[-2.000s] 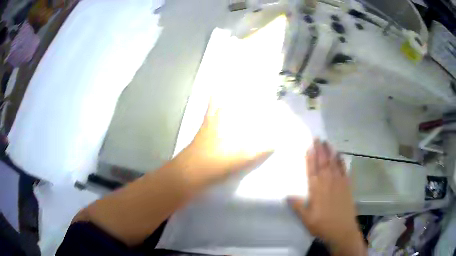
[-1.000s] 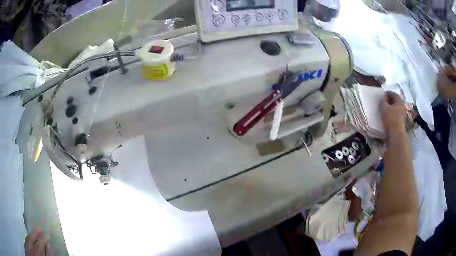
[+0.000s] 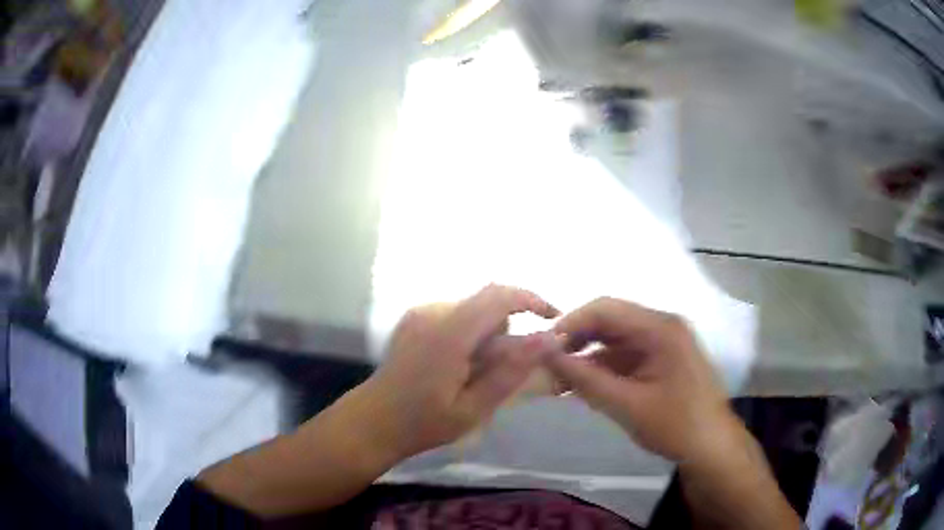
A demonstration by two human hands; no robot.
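A large white cloth panel (image 3: 455,207) lies on the machine table under the lamp, strongly overexposed. Its upper part is beside the blurred presser foot area (image 3: 619,116). My left hand (image 3: 450,362) and my right hand (image 3: 642,378) meet over the panel's near part, fingertips pinched together. A small white piece (image 3: 532,323) seems to be between the fingers; it is mostly hidden by them and washed out, so its shape cannot be told.
A broad white cloth pile (image 3: 166,186) lies at left on the table. White cloth (image 3: 202,435) hangs below table level at lower left. The blurred machine head (image 3: 725,62) is at upper right. Mixed items, with yellow loop handles (image 3: 880,502), are at lower right.
One second ago the view faced right, with my right hand at a stack of small white pieces and my left hand at the lower left edge. Now both hands are together over the panel.
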